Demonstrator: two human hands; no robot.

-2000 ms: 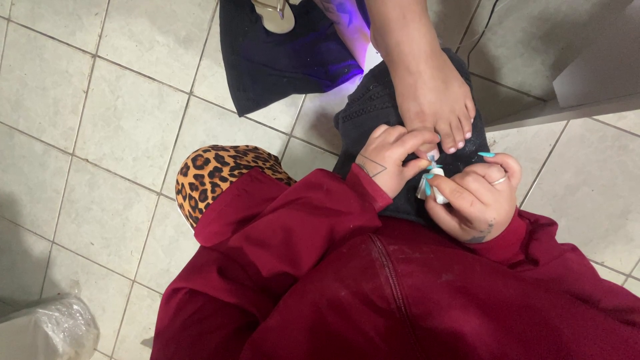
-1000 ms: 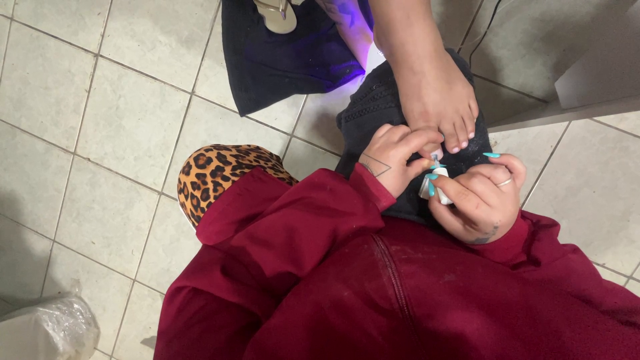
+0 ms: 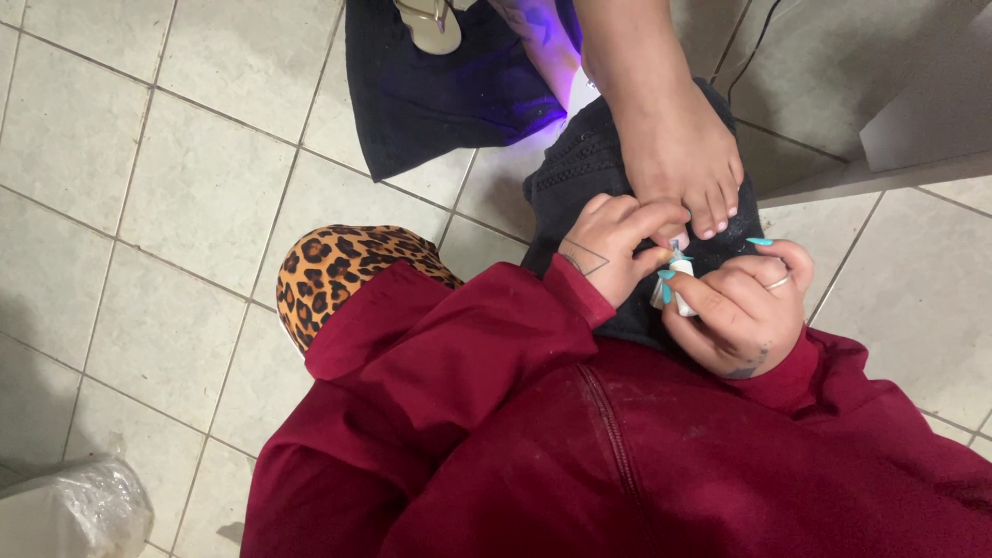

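Another person's bare foot (image 3: 678, 155) rests on a black towel (image 3: 577, 178) over my lap. My left hand (image 3: 616, 240) holds that foot's big toe (image 3: 669, 235) between thumb and index finger. In my right hand (image 3: 740, 306) is a white nail polish brush cap (image 3: 682, 287), pinched in the fingertips, with its brush end at the big toenail. A second pale object, perhaps the polish bottle, is partly hidden beside the cap, under my right fingers. The smaller toes lie to the right, with light polish on the nails.
A violet light glows by the person's other leg (image 3: 542, 39), above a dark cloth (image 3: 449, 101) with a sandal (image 3: 434, 27). Grey furniture (image 3: 930, 132) and a black cable (image 3: 750, 54) are at the upper right. A bin with a plastic liner (image 3: 101, 504) stands at the lower left.
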